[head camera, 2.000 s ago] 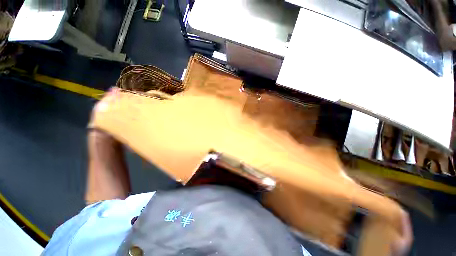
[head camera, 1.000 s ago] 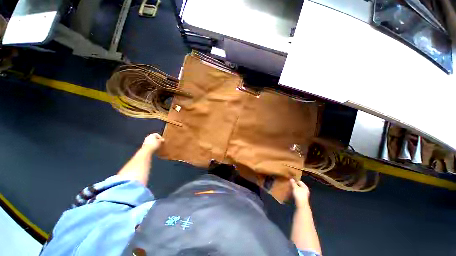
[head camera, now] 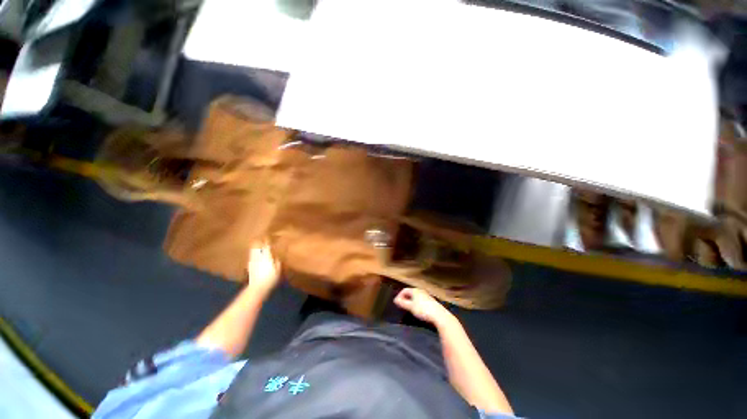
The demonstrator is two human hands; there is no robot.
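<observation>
A low pile of brown handbags (head camera: 319,196) lies in front of me beside the white machine table. Bag handles (head camera: 135,164) stick out in a bunch at its left end, and more handles (head camera: 467,278) at its right end. The picture is blurred. My left hand (head camera: 263,266) is at the pile's near edge, over the brown material; whether it grips anything is unclear. My right hand (head camera: 418,303) is just right of the pile's near corner, below the right handles, with its fingers curled. A shiny metal fitting (head camera: 378,238) shows near the right handles.
A white machine table (head camera: 491,106) stands beyond the pile. Under its right end are folded brown pieces with white edges (head camera: 639,229). A yellow line (head camera: 573,262) crosses the dark floor (head camera: 90,254). A grey-white machine part (head camera: 33,78) is at the upper left.
The view has turned right, so the pile sits further left. My left hand has moved from the pile's left corner to its near middle. My right hand has come off the bag's right corner.
</observation>
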